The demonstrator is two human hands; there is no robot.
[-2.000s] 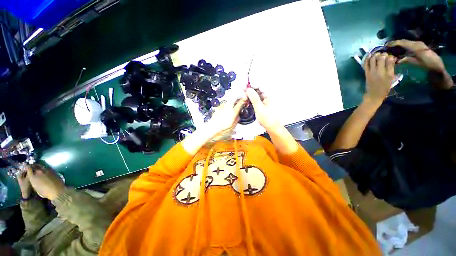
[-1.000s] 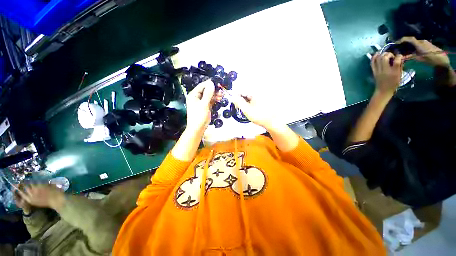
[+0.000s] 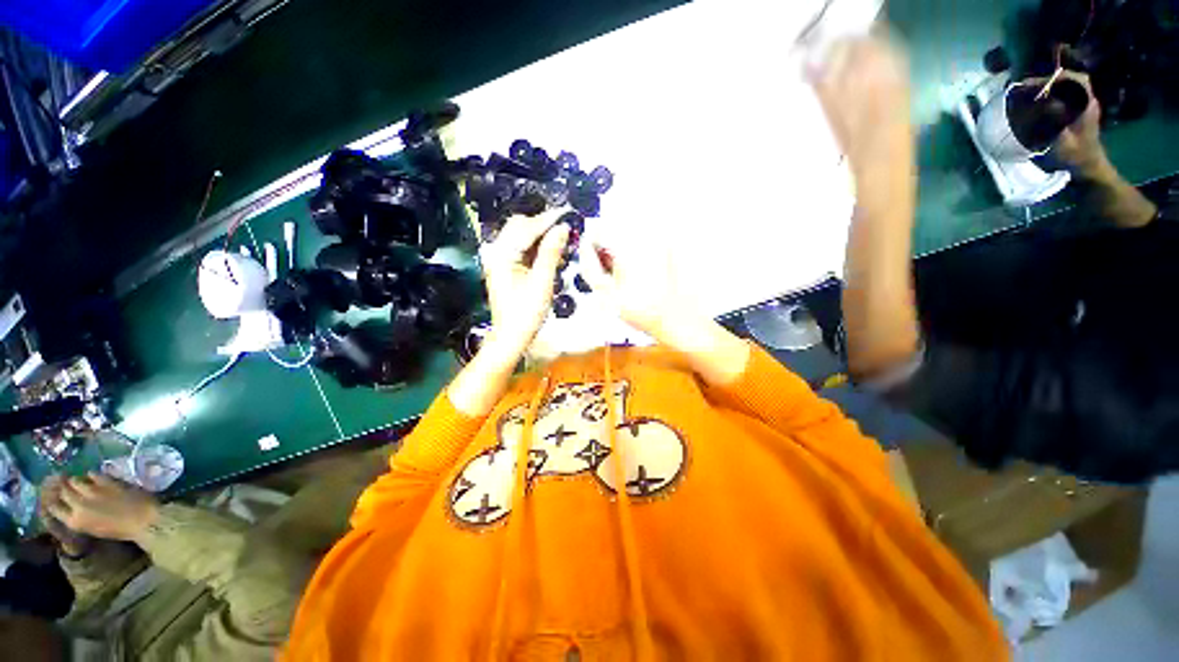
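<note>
My left hand (image 3: 522,274) is at the right edge of a pile of small black ring-like parts (image 3: 517,181), its fingertips pinched at a small dark part (image 3: 570,228) with a reddish spot. My right hand (image 3: 630,287) is just right of it, fingertips closed near a small reddish strand (image 3: 604,259). The fingertips of both hands are close together but apart. What lies under my right hand is hidden. Glossy black lamp housings (image 3: 375,201) lie in a tangled pile to the left. The white work sheet (image 3: 698,142) is under my hands.
A white lamp (image 3: 234,285) stands left of the black pile. At the right, a neighbour's blurred arm (image 3: 879,220) reaches over the sheet; their other hand holds a white and black lamp (image 3: 1021,123). Another worker's hands (image 3: 101,504) are at the far left. A blue bin (image 3: 110,39) is top left.
My hands have moved left from the earlier black housing to the small-parts pile; that housing no longer shows. The neighbour's arm has swung over the sheet's right side.
</note>
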